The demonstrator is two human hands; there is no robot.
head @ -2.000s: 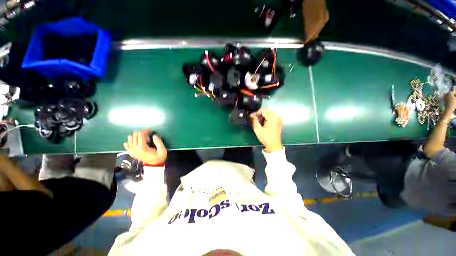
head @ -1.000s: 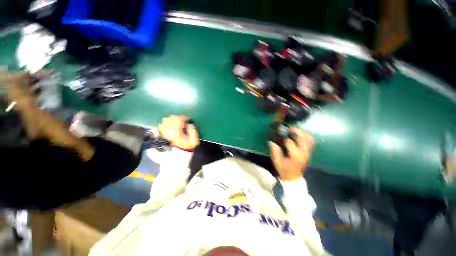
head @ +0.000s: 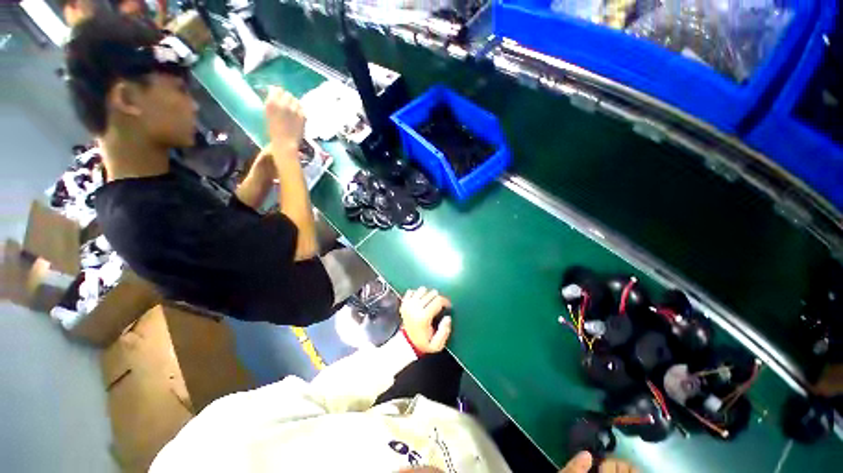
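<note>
Black ball housings with thin red, orange and yellow leads and white plugs lie heaped on the green bench [head: 518, 323] at lower right; one grey round face [head: 681, 382] shows among them. My left hand [head: 425, 319] rests at the bench's near edge, its fingers curled around a small dark part, mostly hidden. My right hand [head: 601, 465] is cut off by the bottom edge. Only its fingertips show, just below a black housing [head: 592, 432] at the heap's near side; whether they grip it cannot be told.
A seated worker in black [head: 213, 231] is at left, hands raised over the bench. Black rings [head: 384, 199] lie beside a small blue bin [head: 481, 175] of black parts. Large blue bins [head: 638, 46] stand on the rack at upper right. Cardboard boxes [head: 176, 369] stand on the floor at left.
The view has swung to the left, bringing the neighbour and boxes into view and shifting the heap to lower right. My right hand has slid to the bottom edge; my left stays at the bench edge.
</note>
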